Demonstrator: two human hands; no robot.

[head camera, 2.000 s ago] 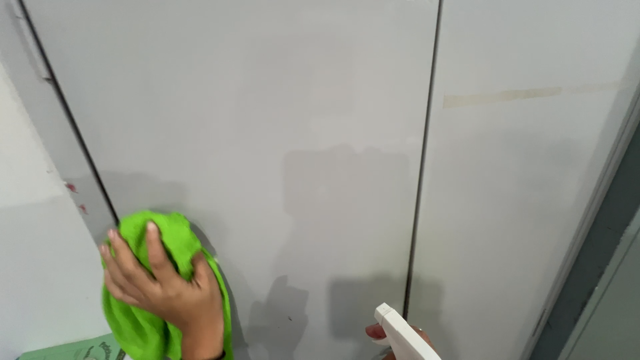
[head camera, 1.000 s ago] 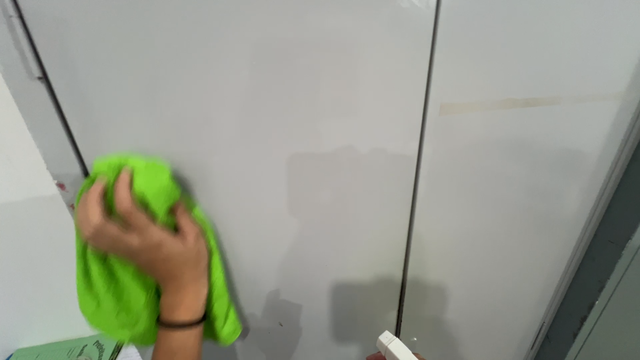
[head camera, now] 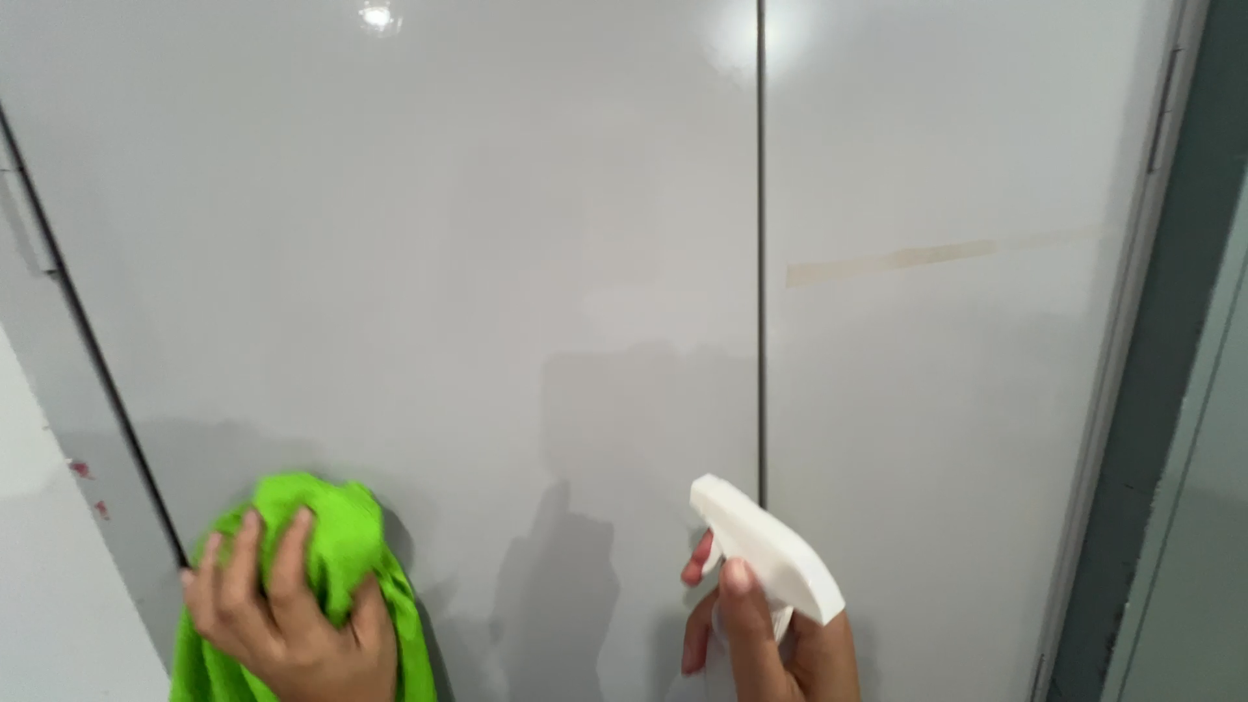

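At the lower left, my left hand point(head camera: 292, 614) presses a bright green cloth point(head camera: 341, 536) against the left door panel point(head camera: 439, 244) of a glossy light grey cabinet, beside its dark left seam. My right hand point(head camera: 770, 634), low and right of centre, grips a spray bottle with a white trigger head point(head camera: 770, 546). The bottle is held in front of the gap between the two door panels; its lower part is mostly hidden by my fingers and the frame's bottom edge. A beige strip of tape or its residue point(head camera: 907, 257) crosses the right door panel point(head camera: 926, 409).
Hinges show along the cabinet's left seam point(head camera: 93, 341) and right edge point(head camera: 1121, 341). A white surface point(head camera: 58, 565) lies at the far left, with small red marks beside it. A grey-green panel point(head camera: 1189, 546) stands at the far right.
The cloth under my left hand first moved up the panel, then came down again. My right hand and the spray bottle have come further into view. The view has shifted somewhat.
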